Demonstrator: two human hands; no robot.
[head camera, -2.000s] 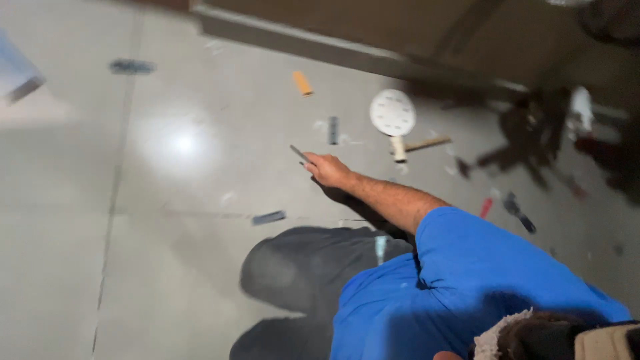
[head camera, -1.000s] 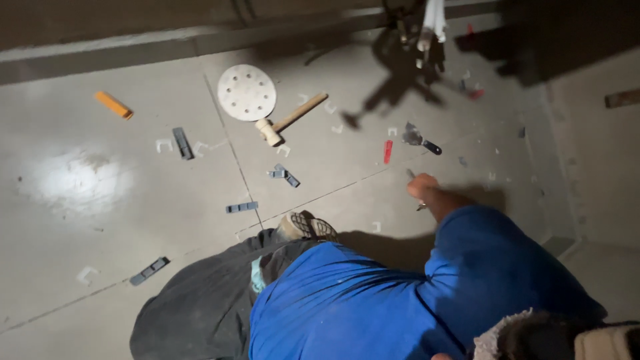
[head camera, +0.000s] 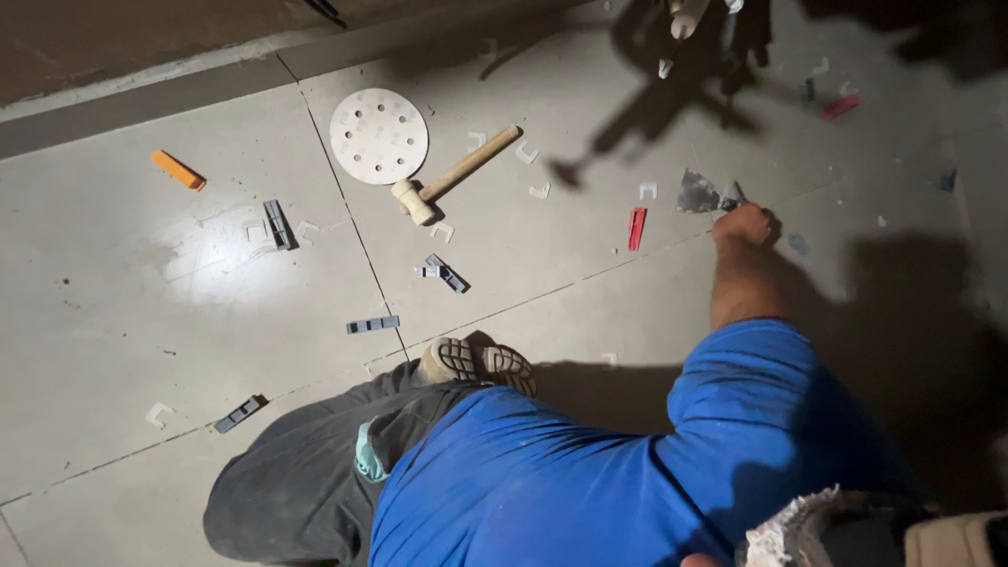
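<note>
My right hand (head camera: 744, 223) reaches out to the right side of the floor, fingers closed around a thin grey piece whose tip sticks out past them. The hand lies at the handle end of a putty knife (head camera: 698, 193) with a broad, stained blade; whether it grips that handle too is hidden. A red plastic wedge (head camera: 637, 229) lies left of it. Farther left are a mallet (head camera: 468, 165) with a wooden handle and pale head, and a round perforated sanding disc (head camera: 379, 136). My left hand is out of view.
Grey tile-levelling wedges (head camera: 277, 225), an orange wedge (head camera: 178, 170) and several white clips (head camera: 648, 190) lie scattered on large floor tiles. Another red wedge (head camera: 839, 106) is at the upper right. A raised edge (head camera: 157, 106) runs along the upper left. My shoes (head camera: 480, 362) rest behind my knees.
My right hand has moved across the floor, past the red wedge, to the putty knife. The thin grey piece shows in that hand in the earlier frames. The view has swung.
</note>
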